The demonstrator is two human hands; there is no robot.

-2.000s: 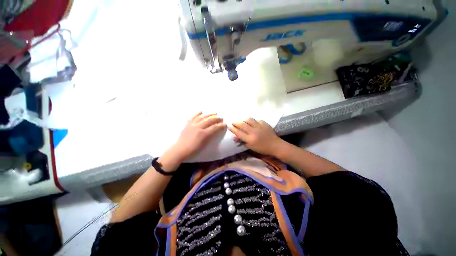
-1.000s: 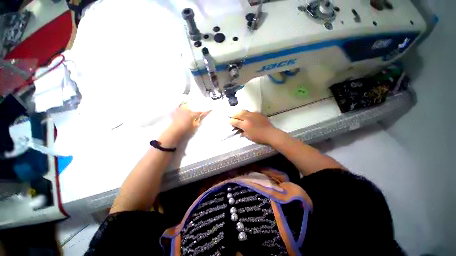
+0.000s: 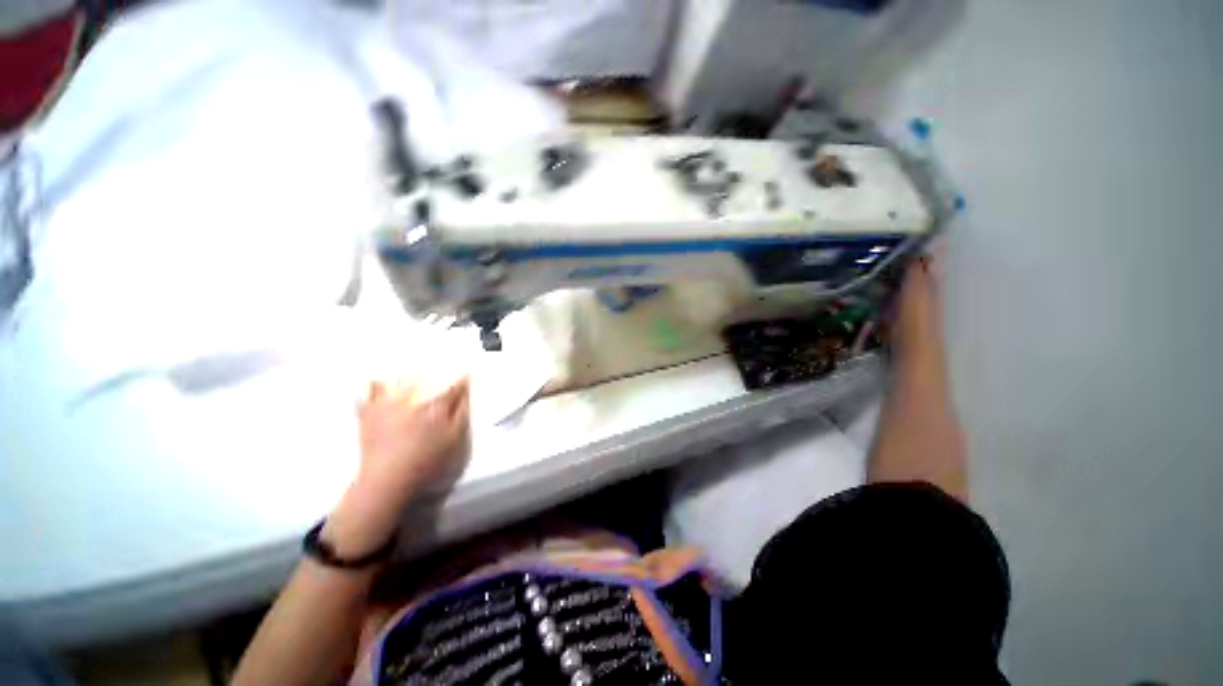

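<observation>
The white fabric (image 3: 201,241) spreads brightly over the table at the left and reaches under the needle area. My left hand (image 3: 413,432) lies on the fabric just in front of the presser foot (image 3: 491,335), fingers bent onto its edge. The white sewing machine (image 3: 590,201) with a blue stripe stands across the middle. My right hand (image 3: 917,282) is at the machine's right end, blurred and partly hidden there; its fingers and anything in them cannot be made out.
A black patterned pouch (image 3: 785,351) lies at the table's right end. Blue scissor handles (image 3: 630,298) show behind the needle area. The grey table edge (image 3: 604,438) runs in front. White cloth (image 3: 765,489) hangs below it. A pale wall (image 3: 1100,335) is at the right.
The view has swung to the right. My right hand has left the fabric and reached out to the machine's right end. My left hand stays on the fabric near the needle.
</observation>
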